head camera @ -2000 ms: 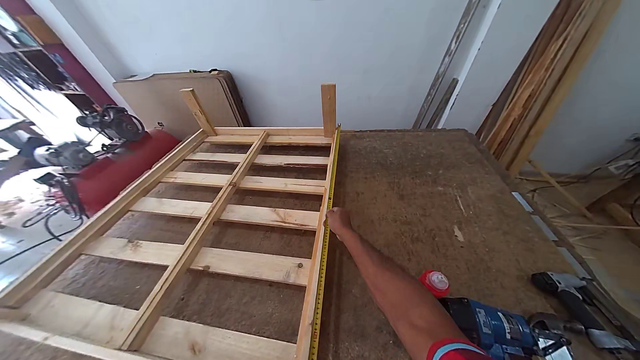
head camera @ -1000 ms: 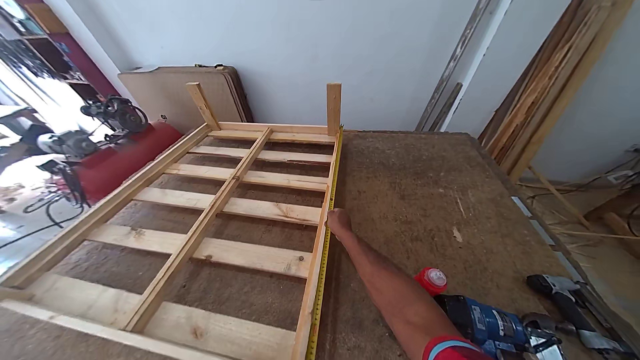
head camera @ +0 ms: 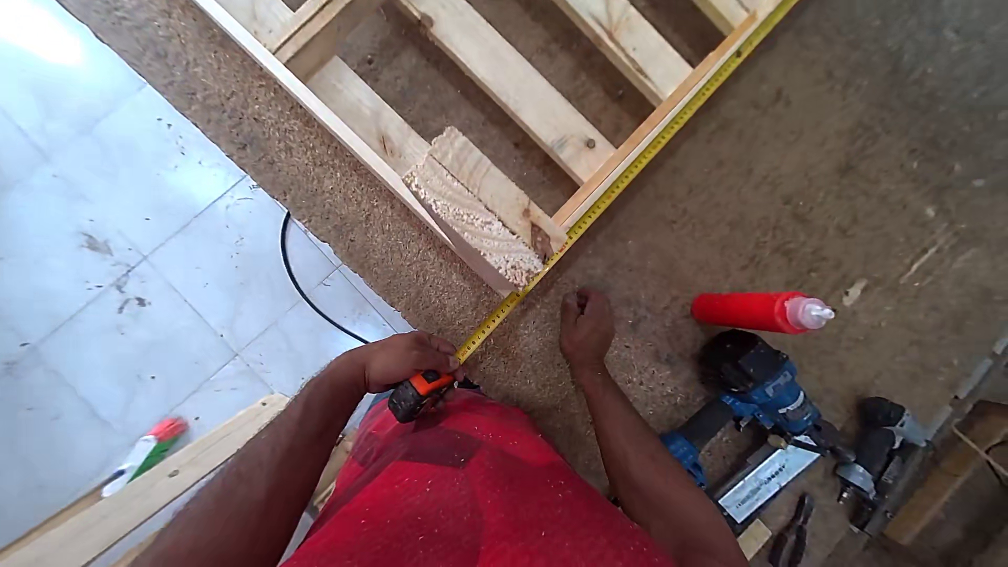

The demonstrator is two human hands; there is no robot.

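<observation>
My left hand grips the extended yellow blade of a tape measure with an orange and black case, close to my red shirt. The blade runs from there past the corner of a slatted wooden frame and along its right side rail. At that near corner a wooden post stands up, its rough sawn end facing me. My right hand is curled just right of the blade, over the board surface, apart from the tape; I see nothing in it.
A red squeeze bottle, a blue nail gun, a smaller air tool and pliers lie on the board at right. A black hose hangs past its left edge, over the tiled floor. Lumber is at lower left.
The view has swung down to the near end of the frame. My left hand and the tape case have come into view. The forearm earlier reaching along the side rail is now drawn back.
</observation>
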